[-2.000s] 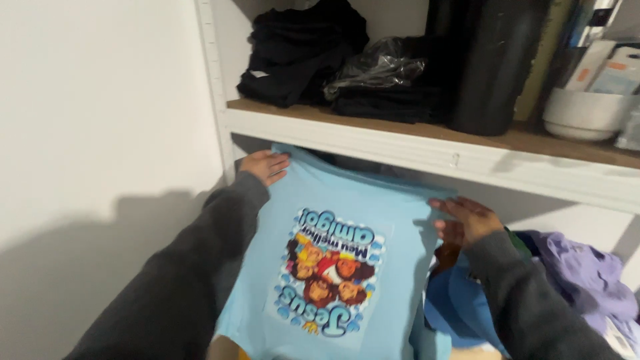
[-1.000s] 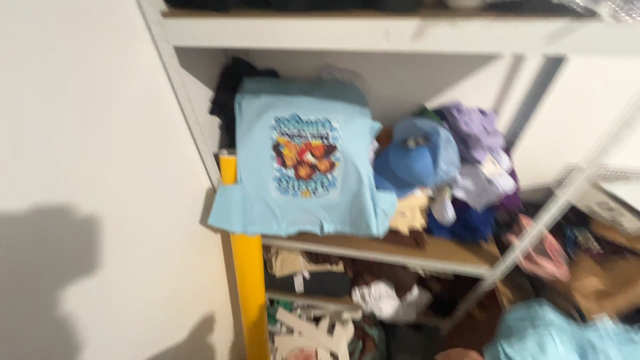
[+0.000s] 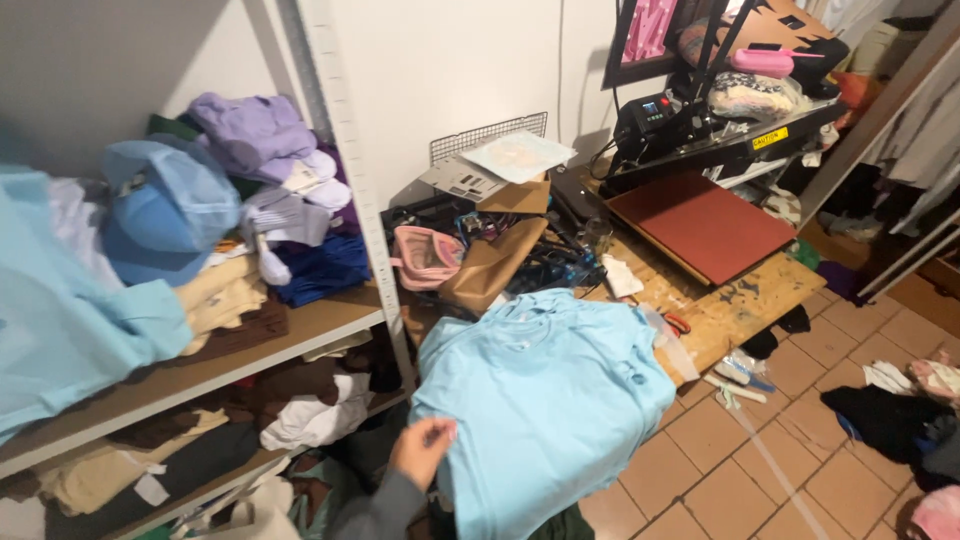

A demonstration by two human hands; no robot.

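Note:
Several light blue T-shirts [image 3: 547,405] lie in a pile at the near corner of the wooden workbench [image 3: 720,322], their collars toward the back and their lower part hanging over the edge. My left hand [image 3: 425,448] is at the left side of this pile, fingers curled beside the fabric; whether they grip it is unclear. My right hand is outside the view. On the shelf at far left, part of another light blue shirt [image 3: 60,300] hangs over the edge, near blue caps [image 3: 161,202].
A heat press with a red-brown lower plate [image 3: 701,225] stands open on the bench. Orange-handled scissors [image 3: 675,324] lie near the pile. A metal shelf post [image 3: 360,180] divides the shelves of folded clothes from the bench. Clothes [image 3: 885,420] lie on the tiled floor.
Two seconds ago both hands held a printed light blue shirt at the shelf; one second ago it lay there, released. The view has swung right to the workbench, and my left hand is now beside the shirt pile.

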